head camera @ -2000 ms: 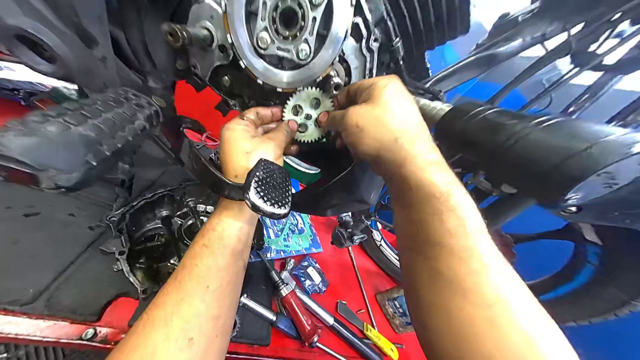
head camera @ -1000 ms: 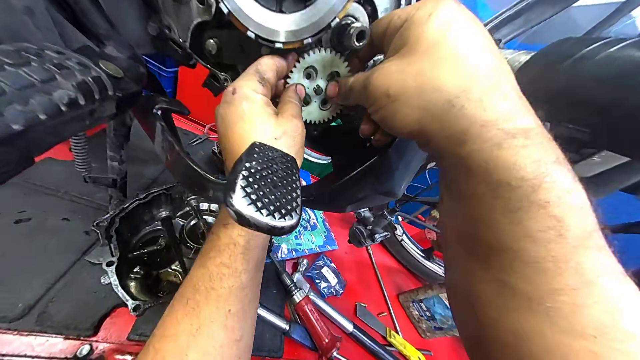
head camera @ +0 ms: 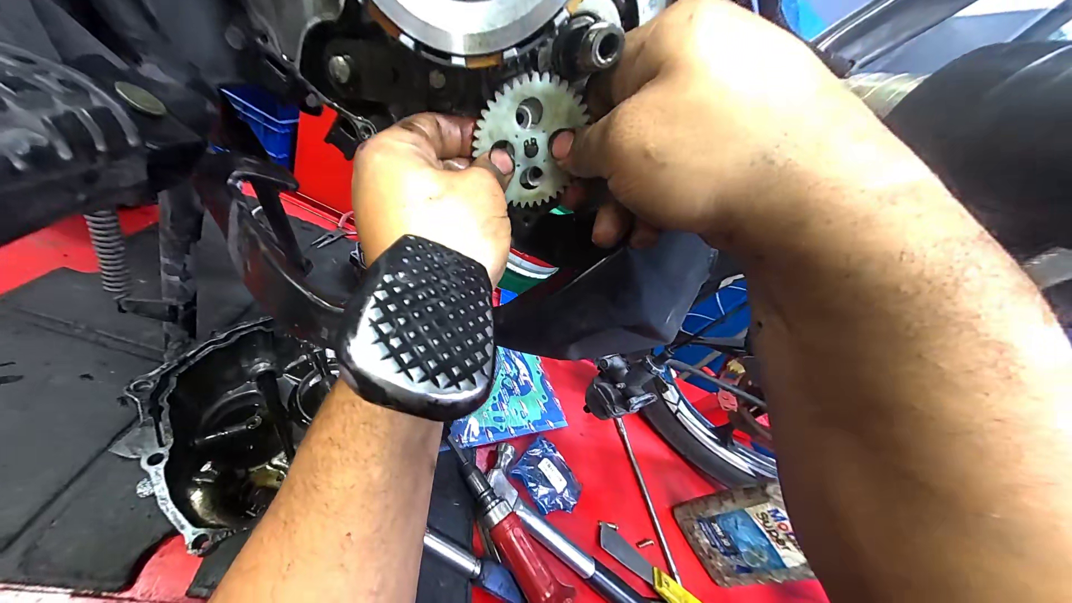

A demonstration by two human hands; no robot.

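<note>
Between my two hands is a pale toothed gear (head camera: 533,138) with round holes, held upright with its face toward me, just below the clutch basket ring (head camera: 473,29) of a motorcycle engine. My left hand (head camera: 431,180) grips its left edge, the thumb at a lower hole. My right hand (head camera: 670,134) has its thumb on the gear's right side, with other fingers curled below and behind. Whether the gear touches the engine cannot be told. A metal shaft end (head camera: 603,43) sticks out at its upper right. The brake pedal's studded pad (head camera: 427,327) stands in front of my left wrist.
An oily engine side cover (head camera: 163,469) lies open side up at lower left. On the red surface are a red-handled tool (head camera: 523,553), a yellow utility knife (head camera: 670,586), a blue packet (head camera: 546,475), a gasket sheet (head camera: 519,398) and an oil container (head camera: 741,532). A footpeg spring (head camera: 107,251) hangs at left.
The view has moved closer to the engine's lower part. Both hands still hold the gear, and my right hand has come further around its right side, beside the shaft end.
</note>
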